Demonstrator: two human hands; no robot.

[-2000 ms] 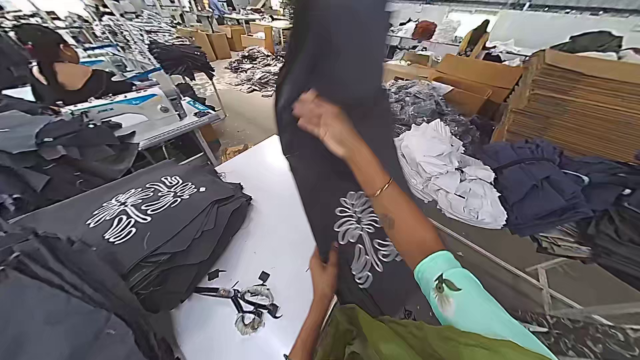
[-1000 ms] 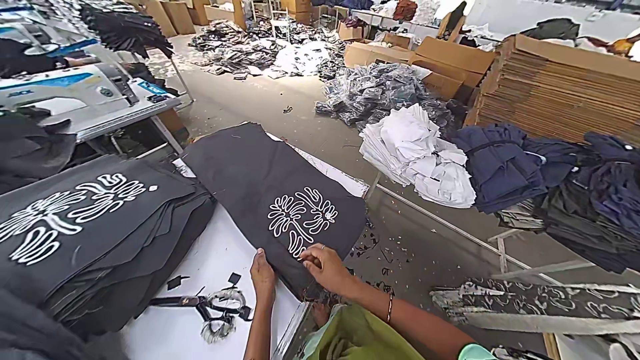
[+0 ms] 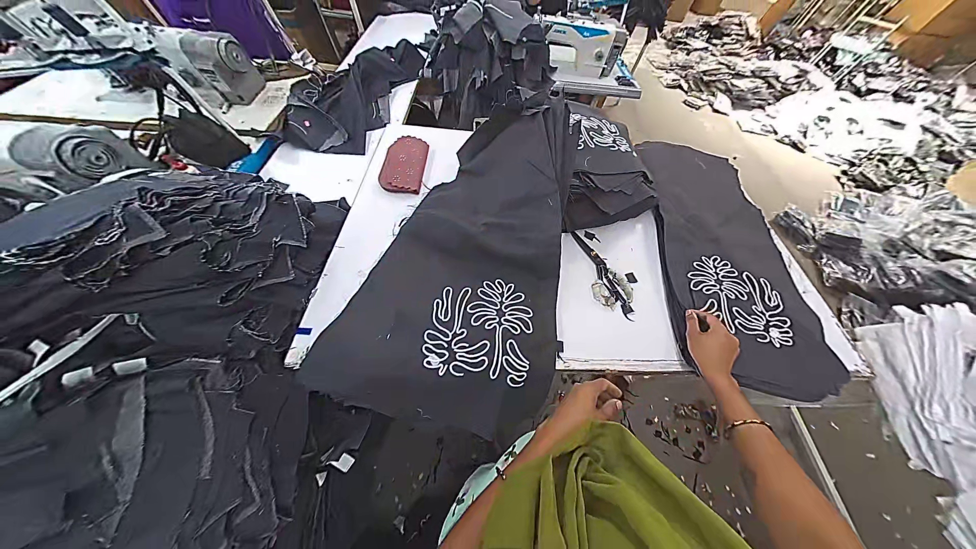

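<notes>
On the white table lies a dark fabric panel [image 3: 732,206] with white looped embroidery, at the right. My right hand [image 3: 711,343] touches its left edge, fingers bent, pinching something dark too small to name. A wider dark panel [image 3: 488,252] with similar embroidery spreads over the table at centre, its lower end past the front edge. My left hand [image 3: 591,402] is near my body, just off the table's front edge, fingers curled; whether it holds anything cannot be told. Between the panels lie thread snips or scissors [image 3: 602,278] with pale material wound about the handles. Behind them sits a folded embroidered stack [image 3: 606,175].
A red case [image 3: 404,164] lies on the table's left side. Dark cut fabric [image 3: 152,259] is heaped at left. A sewing machine [image 3: 583,46] stands behind, another [image 3: 206,61] at back left. Plastic-wrapped bundles [image 3: 892,244] and white cloth [image 3: 930,381] lie at right.
The view has swung left. A panel raised in front of me two seconds ago was lying flat one second ago. My hands, close together over its near end then, are now apart.
</notes>
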